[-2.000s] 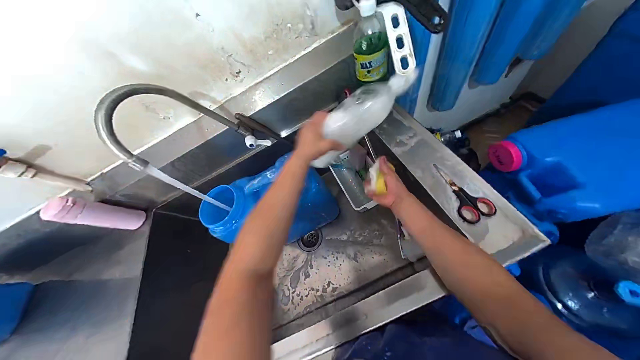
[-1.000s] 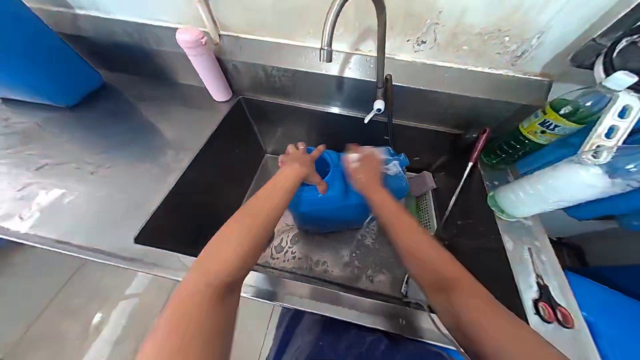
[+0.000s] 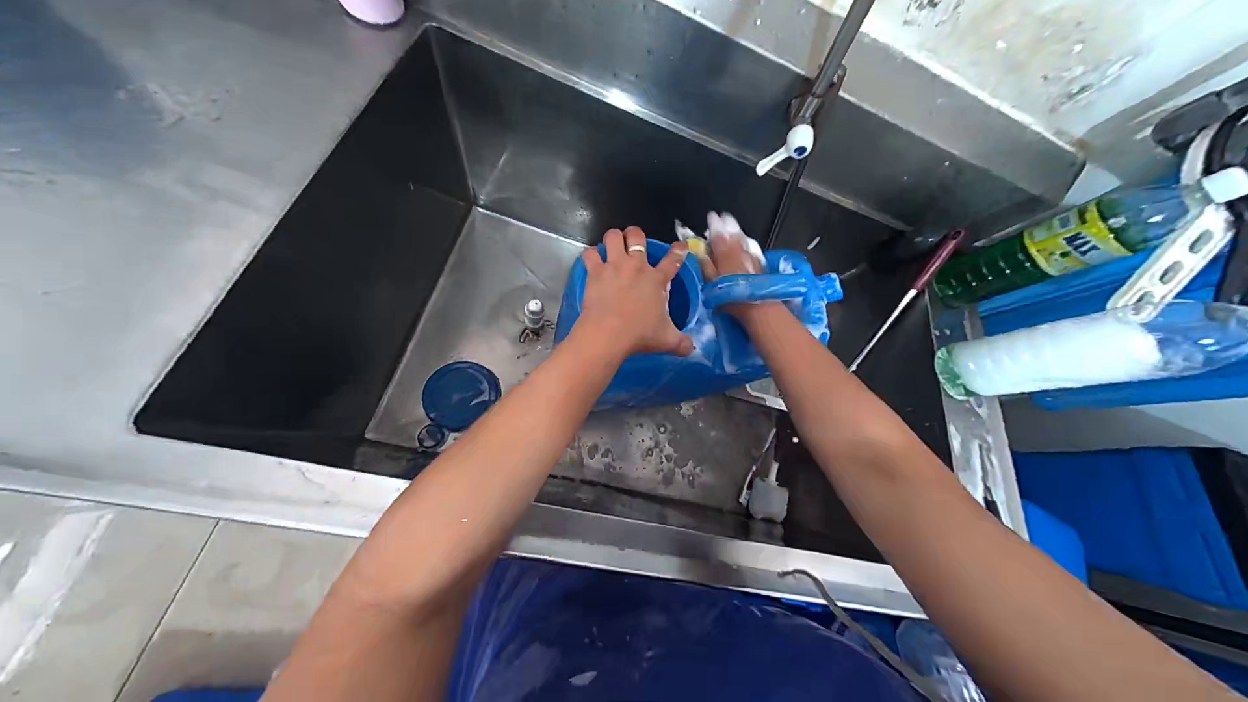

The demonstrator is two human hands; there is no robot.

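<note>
A blue plastic jug [image 3: 634, 382] with a wide round mouth and a handle stands in the stainless steel sink [image 3: 526, 263]. My left hand [image 3: 629, 292] rests on the rim of the mouth, fingers spread over it, with a ring on one finger. Under the jug's handle passes my right hand [image 3: 733, 253], covered in white suds, with a yellow sponge [image 3: 694, 244] at its fingers against the jug's top. Foam clings to the jug beside the handle. A round blue lid [image 3: 461, 395] lies on the sink floor to the left.
Above the sink is the faucet with a white lever [image 3: 786, 149]. A red-handled tool [image 3: 907, 292] leans at the right wall. Green dish soap [image 3: 1072, 244] and a bottle of white contents [image 3: 1063, 356] lie along the right side. A brush-like item [image 3: 768, 495] rests near the front.
Two seconds ago my left hand held the white bottle and water ran into the jug; the bottle is now at the right edge. My right hand has moved under the jug's handle.
</note>
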